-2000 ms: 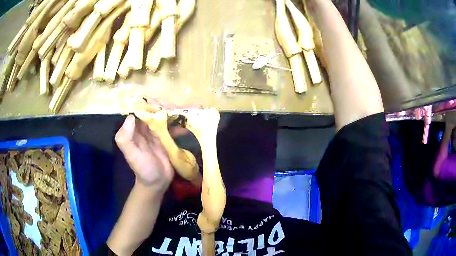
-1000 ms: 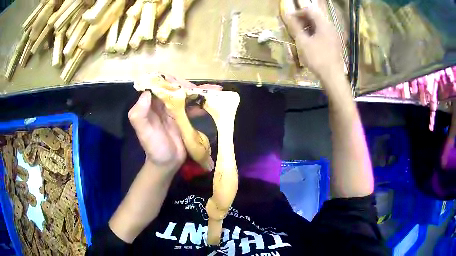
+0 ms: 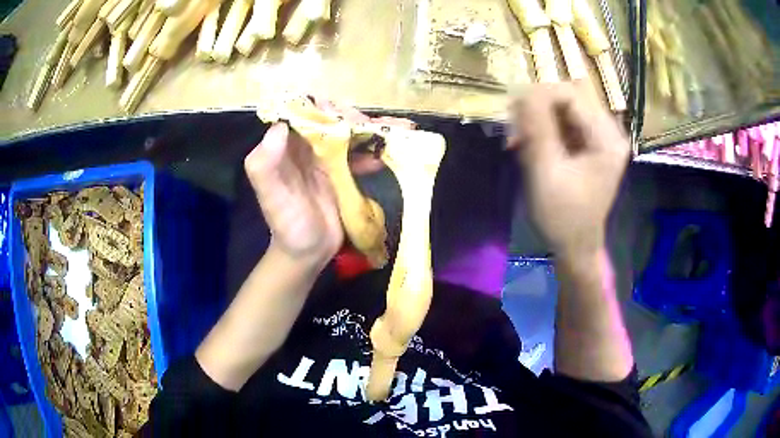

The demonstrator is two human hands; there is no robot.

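My left hand holds cream-yellow skeleton leg pieces by their foot end, above my lap just off the bench edge. One long shaft hangs down in front of my shirt; a shorter-looking curved shaft hangs beside it. The fingers behind the foot end are mostly hidden. My right hand is blurred, with curled fingers, right of the held pieces at the bench edge. I cannot tell if it holds anything. A small white glue bottle lies on the crusted work pad.
More skeleton legs are piled at the back left of the bench, and several lie right of the pad. A blue bin of brown sole pieces stands at lower left. A reflective panel rises at right.
My right hand, first beyond the top edge, has come back over the right-hand legs to the bench edge. My left hand still holds the leg pieces. The whole view has shifted.
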